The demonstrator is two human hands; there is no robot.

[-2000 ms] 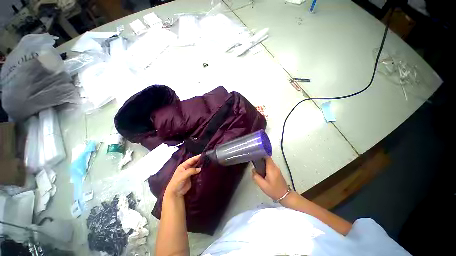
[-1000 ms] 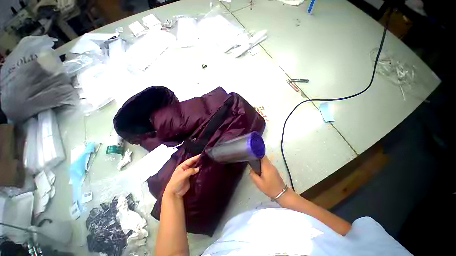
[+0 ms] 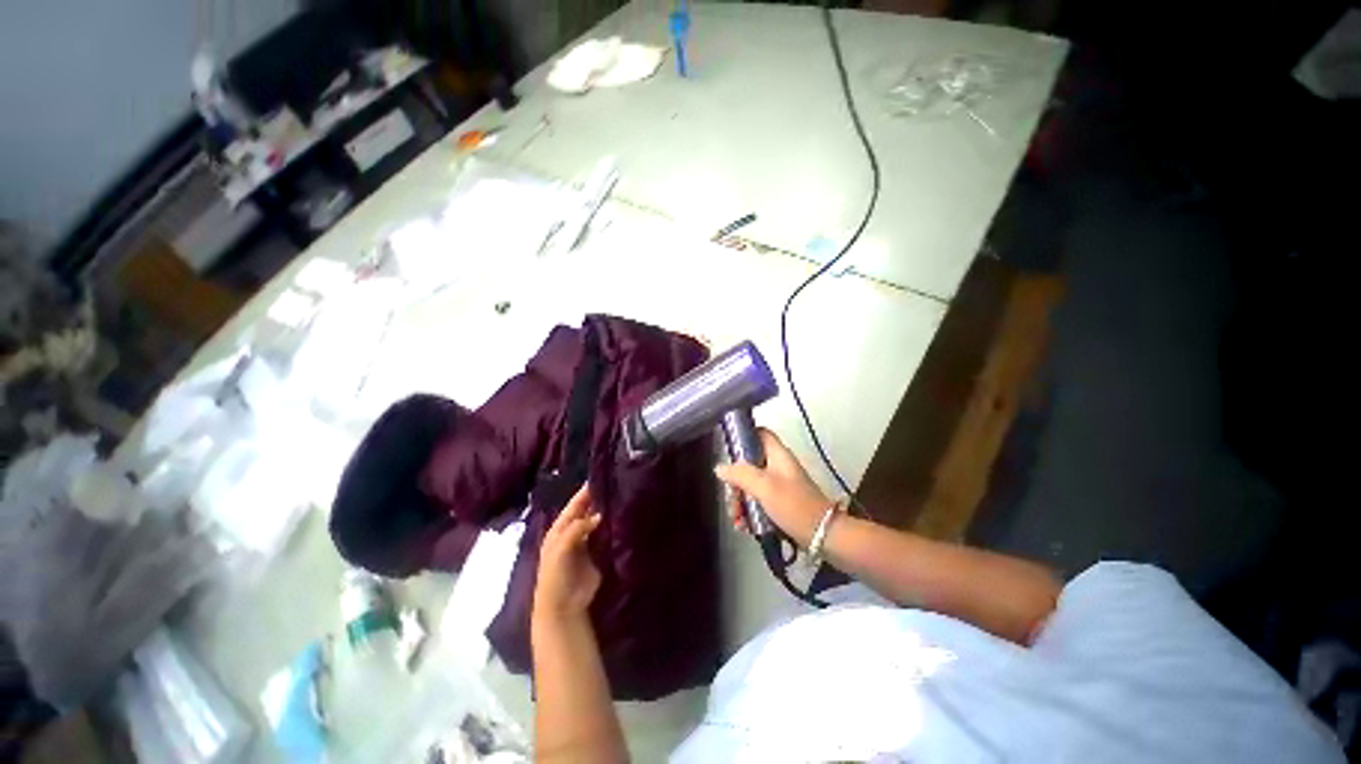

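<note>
A dark maroon quilted puffer jacket (image 3: 657, 552) lies folded on the table, its black-lined hood (image 3: 391, 485) at the far left end. A black strip (image 3: 579, 411) runs down its front. My right hand (image 3: 779, 490) grips the dark handle of a grey hair dryer (image 3: 699, 399) with a purple rear ring. The dryer's nozzle points left, over the jacket just right of the strip. My left hand (image 3: 567, 561) rests on the jacket by the strip's lower end, fingertips at the fabric; whether it pinches the fabric is unclear.
The black cord (image 3: 791, 321) curves across the pale table (image 3: 761, 142). Clear polybags (image 3: 246, 448) and a grey carrier bag (image 3: 90, 575) lie left. A light blue cloth (image 3: 299, 705) is near left. A dark slim item (image 3: 734, 227) lies beyond the jacket. The table's right edge drops to the floor.
The camera view has turned, showing more of the room at the far left. The dryer has lifted and tilted, so its handle and lower cord now show. My left hand stays by the strip.
</note>
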